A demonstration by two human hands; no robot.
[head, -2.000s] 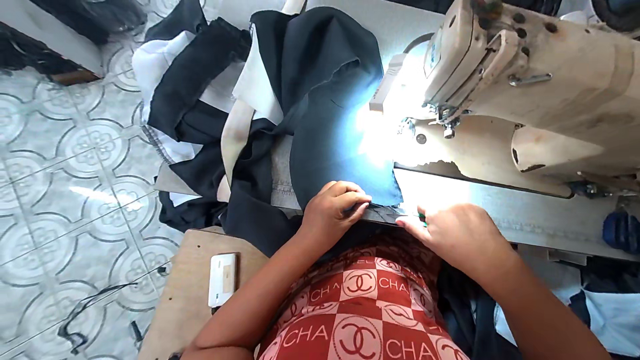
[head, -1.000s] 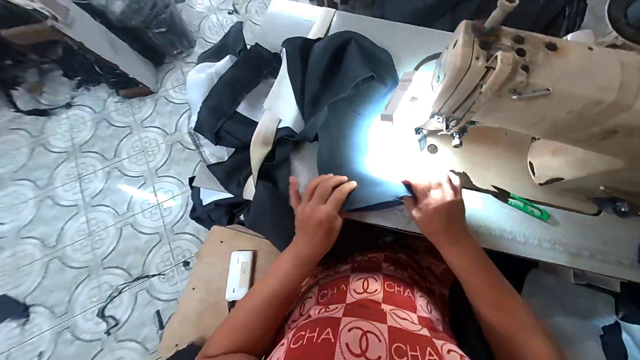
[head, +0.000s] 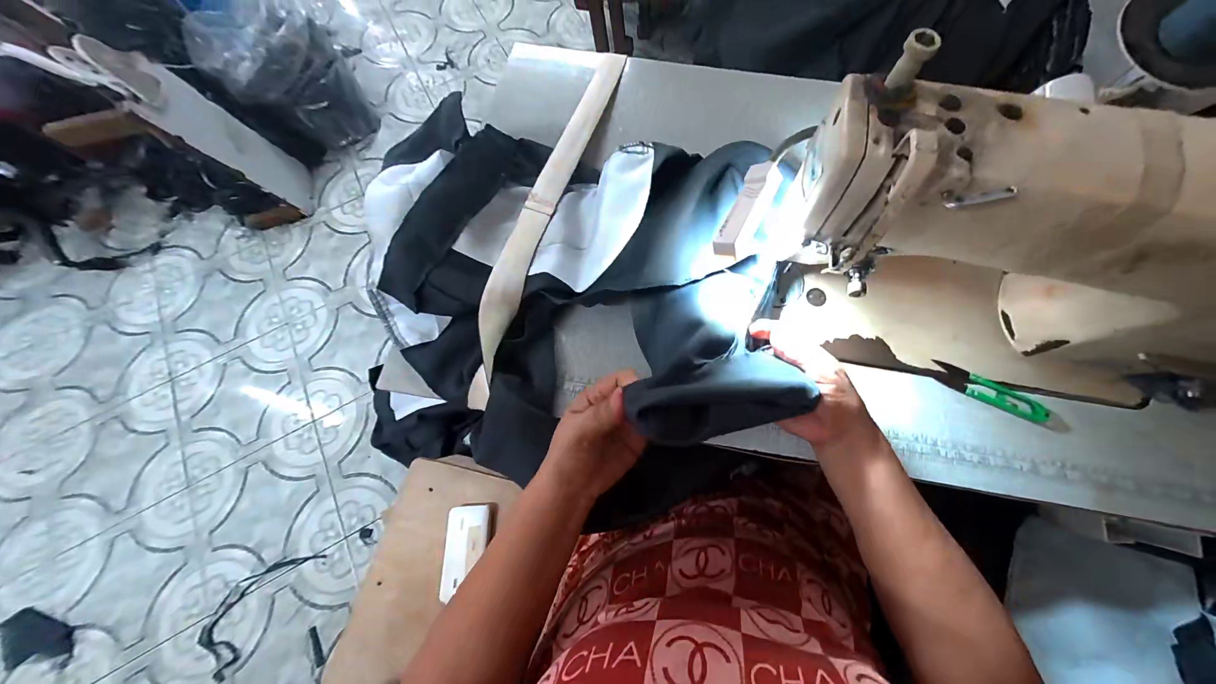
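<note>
Dark fabric (head: 722,394) is stretched between my two hands at the front edge of the sewing table, its near part raised in a fold. My left hand (head: 600,432) pinches the fold's left end. My right hand (head: 825,404) grips the right end, below and a little right of the needle area. The industrial sewing machine (head: 1035,180) stands at the right, its presser foot (head: 856,279) above and beyond my right hand, under a bright lamp glare. Green-handled thread snips (head: 1007,399) lie on the table to the right of my right hand.
Black and white fabric pieces (head: 427,256) pile over the table's left side, crossed by a cream strap (head: 551,190). A white device (head: 465,551) lies on a wooden board (head: 399,589) at lower left. Plastic bags (head: 285,76) sit on the tiled floor (head: 190,399).
The fabric lay flat under my hands; now its near part is lifted and folded. The green snips, beside my right hand a second ago, now lie farther from it.
</note>
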